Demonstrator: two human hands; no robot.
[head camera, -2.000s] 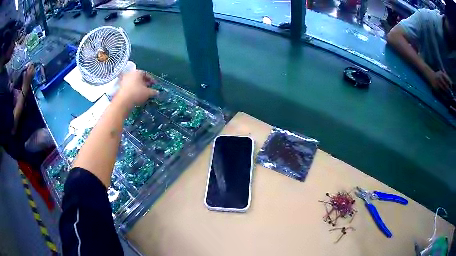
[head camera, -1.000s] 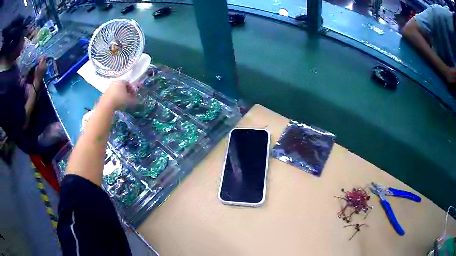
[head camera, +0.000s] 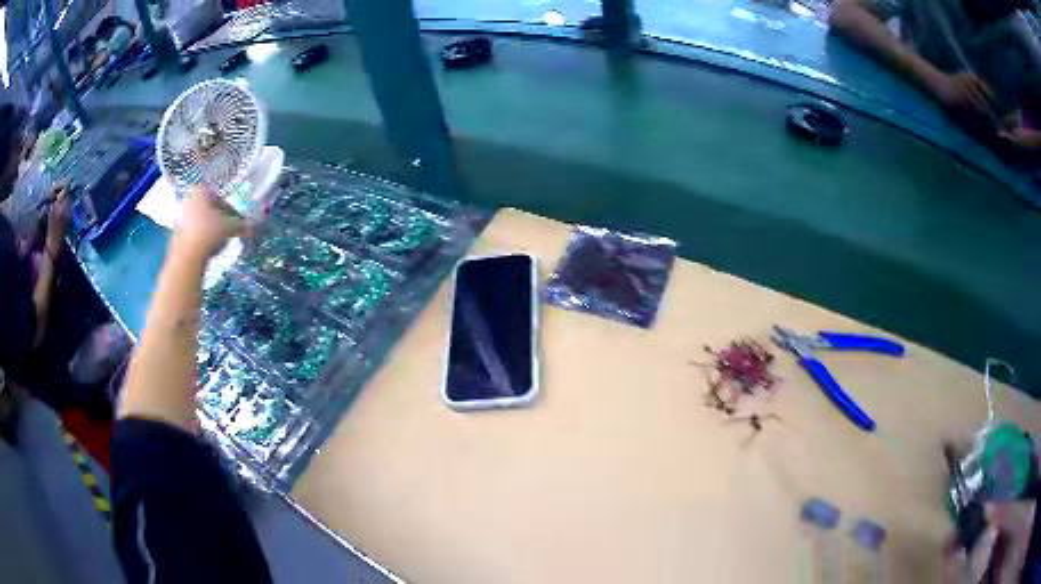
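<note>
My left hand (head camera: 209, 225) reaches over the far-left part of the clear blister tray (head camera: 377, 325), just in front of the fan. It is small and blurred, so I cannot tell if its fingers hold anything. Green circuit boards (head camera: 354, 283) fill many tray pockets. My right hand (head camera: 1008, 538) is blurred and cut off at the bottom right corner, beside the green-rimmed solder reel (head camera: 1007, 459); its grip is unclear. Two small grey pads (head camera: 820, 512) lie on the tan board (head camera: 616, 456). A red-black pile of wired components (head camera: 744, 371) lies near the centre right.
A smartphone (head camera: 492, 329) lies beside the tray, with a dark shiny bag (head camera: 614, 274) to its right. Open blue-handled cutters (head camera: 839, 371) lie right of the pile. A white fan (head camera: 212, 135) stands behind the tray. Other people's arms (head camera: 913, 69) show at the upper right and far left.
The view has shifted, bringing the grey pads, more of the reel and my right hand into sight. My left hand has moved left over the tray, closer to its far-left edge.
</note>
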